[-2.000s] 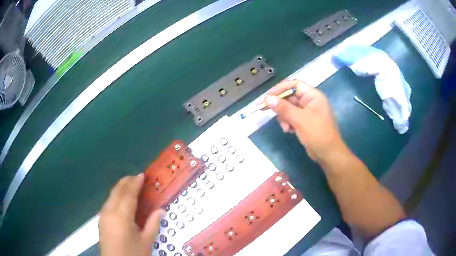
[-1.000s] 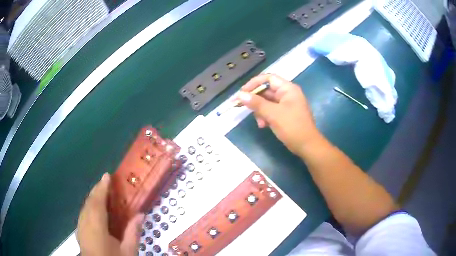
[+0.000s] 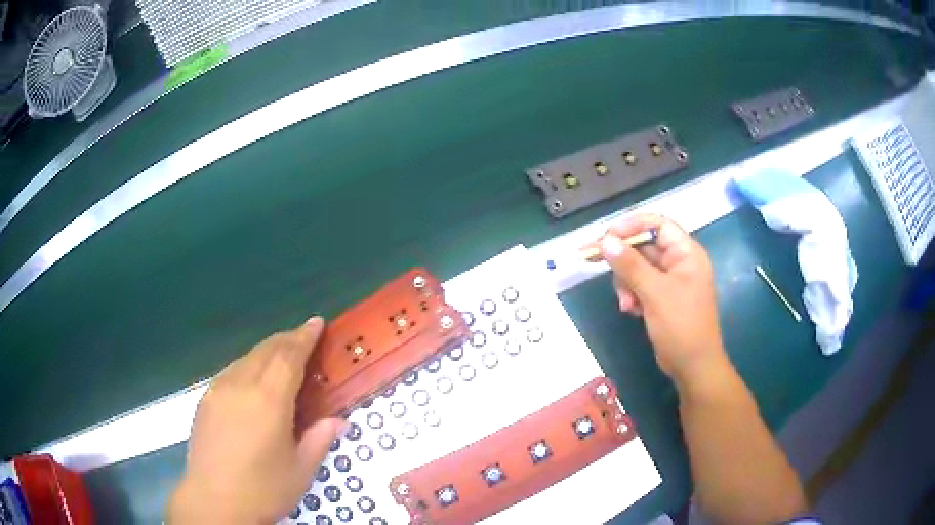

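Observation:
My left hand point(image 3: 251, 420) grips a red fixture point(image 3: 384, 338) by its left end, tilted over the parts tray. Two of its seats show; my hand hides the rest. My right hand point(image 3: 666, 292) holds a thin stick point(image 3: 625, 243) in its fingertips, with a small blue tip at its left end. A second red fixture point(image 3: 513, 463) lies on the white parts tray point(image 3: 562, 359), with four seats showing. Small round parts point(image 3: 444, 386) lie in rows on the tray between the two fixtures.
A grey fixture point(image 3: 612, 171) with gold seats and another grey fixture point(image 3: 774, 113) lie on the green belt. At right are a white cloth point(image 3: 823, 261), a spare stick point(image 3: 777, 292) and a perforated tray point(image 3: 902, 185). A red bin point(image 3: 51, 494) is at lower left; a fan point(image 3: 67, 64) is upper left.
The view has turned, so most things sit farther right. Both hands keep their holds. The red fixture in my left hand was raised and tipped, and now looks lower and flatter.

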